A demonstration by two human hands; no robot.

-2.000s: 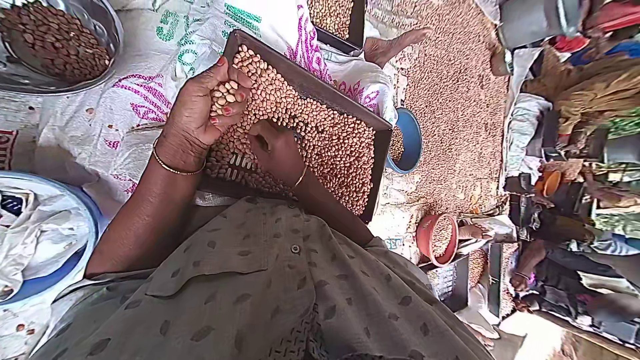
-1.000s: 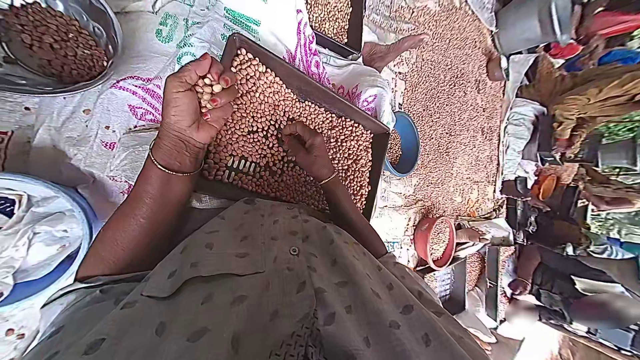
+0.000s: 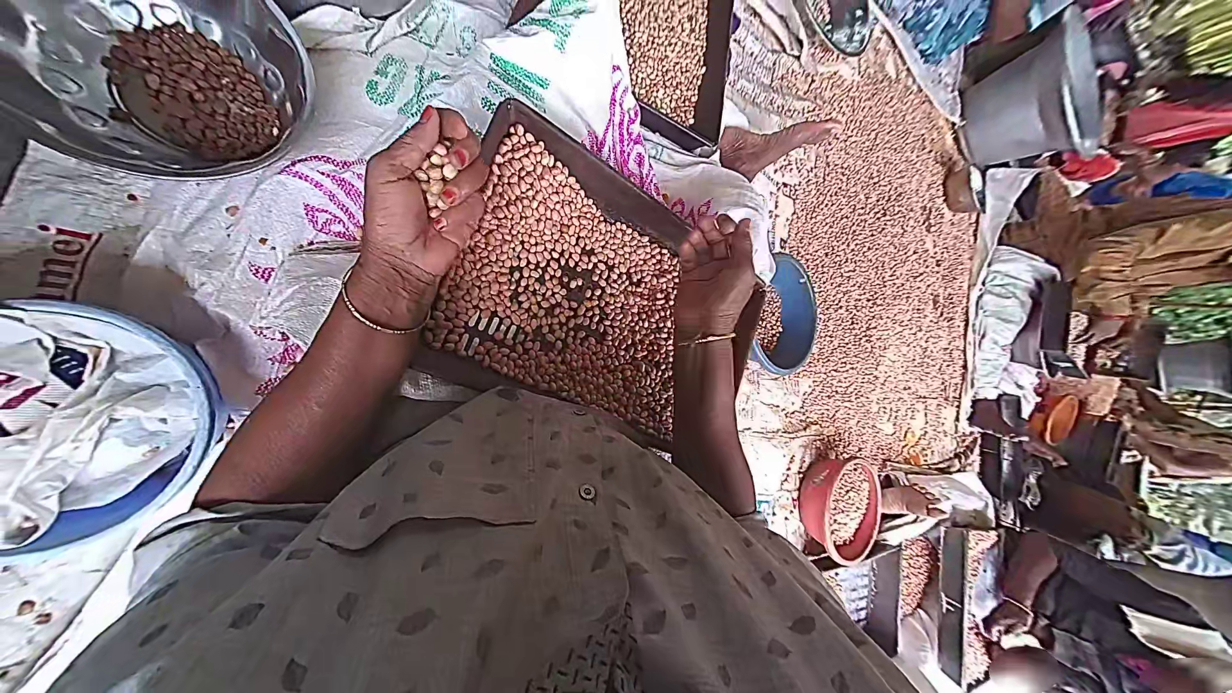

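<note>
A dark rectangular tray [image 3: 597, 173] lies tilted across my lap, spread with small tan nuts or beans [image 3: 553, 260]. Slots in its base show through gaps between them. My left hand [image 3: 423, 188] is raised at the tray's upper left corner, its fingers curled around several paler nuts or beans [image 3: 438, 173]. At the tray's right edge is my right hand [image 3: 714, 265], its fingers bent over the rim; whether anything lies inside them cannot be seen. Each wrist has a thin bangle.
A metal basin [image 3: 298, 96] holds darker pieces at upper left; a blue tub [image 3: 207, 385] with white sacking stands below it. Right of the tray are a blue bowl [image 3: 797, 313], a red bowl [image 3: 813, 500], a wide spread of nuts or beans [image 3: 866, 221] and another person's foot [image 3: 784, 144].
My right hand has moved from over the middle of the tray to its right rim. My left hand stays raised, still holding the pale nuts or beans.
</note>
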